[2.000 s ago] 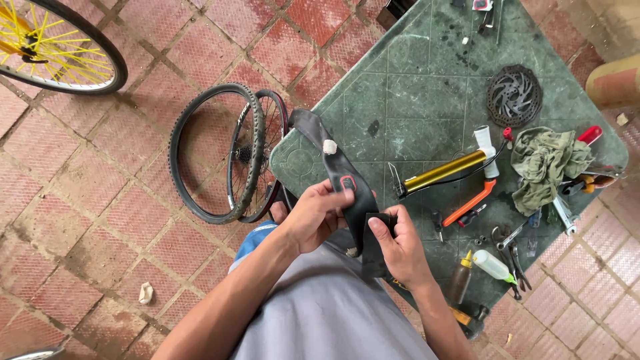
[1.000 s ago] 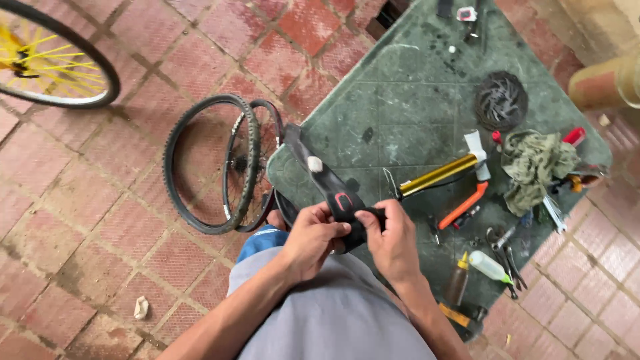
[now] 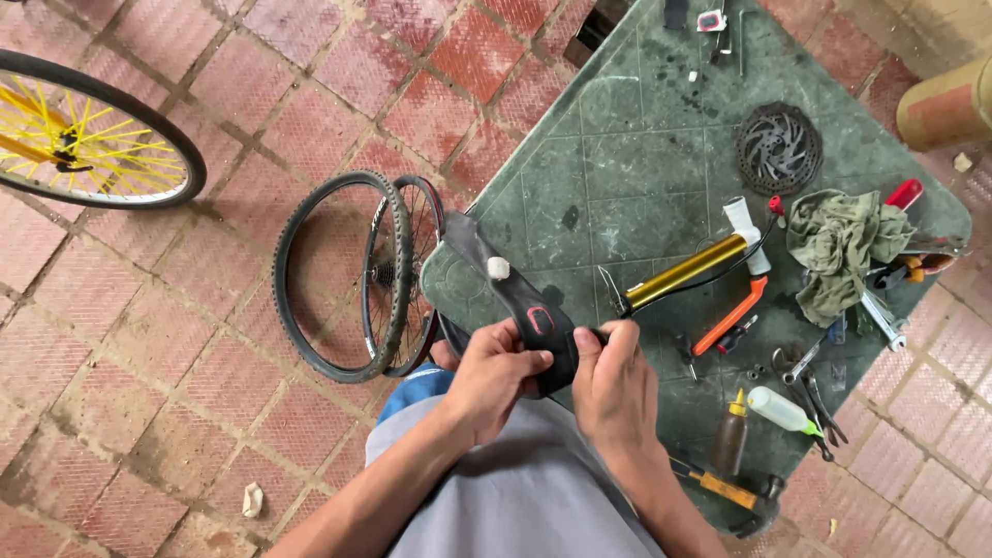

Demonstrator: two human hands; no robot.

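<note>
A flattened black rubber inner tube (image 3: pixel 518 288) lies over the near left corner of the green table (image 3: pixel 643 178). On it are a red-edged oval patch (image 3: pixel 541 320) and, farther up, a whitish lump (image 3: pixel 498 268). My left hand (image 3: pixel 500 372) pinches the tube just below the patch, thumb on top. My right hand (image 3: pixel 616 380) grips a dark part of the tube beside the patch, with the thumb against it. The fingers beneath the rubber are partly hidden. To the right of my hands lies a gold hand pump (image 3: pixel 686 271).
A disc brake rotor (image 3: pixel 779 148), a green rag (image 3: pixel 841 248), an orange-handled tool (image 3: pixel 728 318), two squeeze bottles (image 3: pixel 779 409), wrenches (image 3: pixel 806 380) and a hammer (image 3: pixel 725 488) lie on the table. A tire (image 3: pixel 287 287) and a wheel (image 3: pixel 434 232) stand left of its corner; a yellow-spoked wheel (image 3: pixel 186 155) is farther left.
My left thumb has moved off the oval patch, which it touched two seconds ago. Both hands still hold the tube, and my right hand stays at its right side.
</note>
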